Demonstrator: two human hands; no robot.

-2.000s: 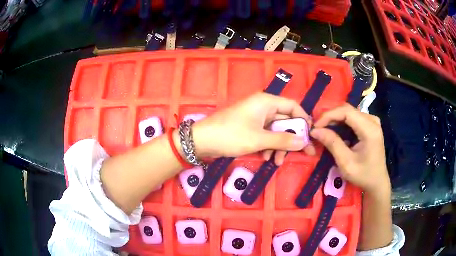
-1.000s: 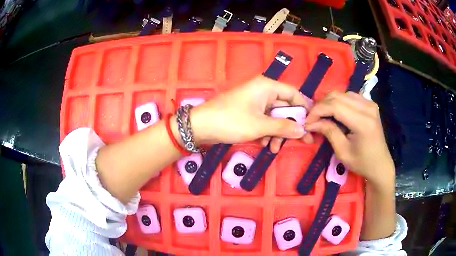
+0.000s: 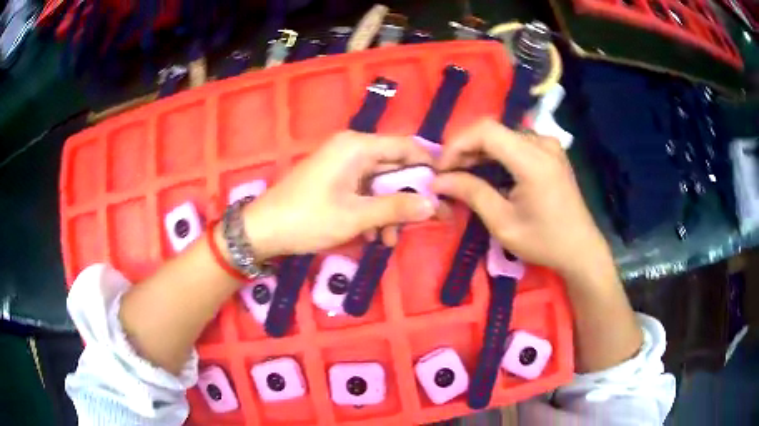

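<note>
My left hand (image 3: 341,187) grips a pink watch case (image 3: 403,180) between thumb and fingers above the middle of the red pocketed tray (image 3: 254,112). My right hand (image 3: 516,187) is at the case's right edge, thumb and index fingertips pinched together. Whether it pinches a small part is hidden. Navy straps (image 3: 491,341) lie slanting over the tray, some joined to cases. More pink cases (image 3: 356,383) with round black sensors lie in the pockets. One strap (image 3: 372,104) with a silver buckle shows behind my left hand.
Straps with buckles and a tan strap piece (image 3: 367,28) lie along the tray's far edge. A metallic-topped round item (image 3: 533,43), a pale yellow ring and a white tissue (image 3: 549,118) are beyond its right corner. Another red tray (image 3: 666,23) is at the upper right. A glossy dark mass lies right.
The view has shifted and tilted, so the tray and both hands appear further left. My left hand still grips the case and my right fingers remain at its right edge.
</note>
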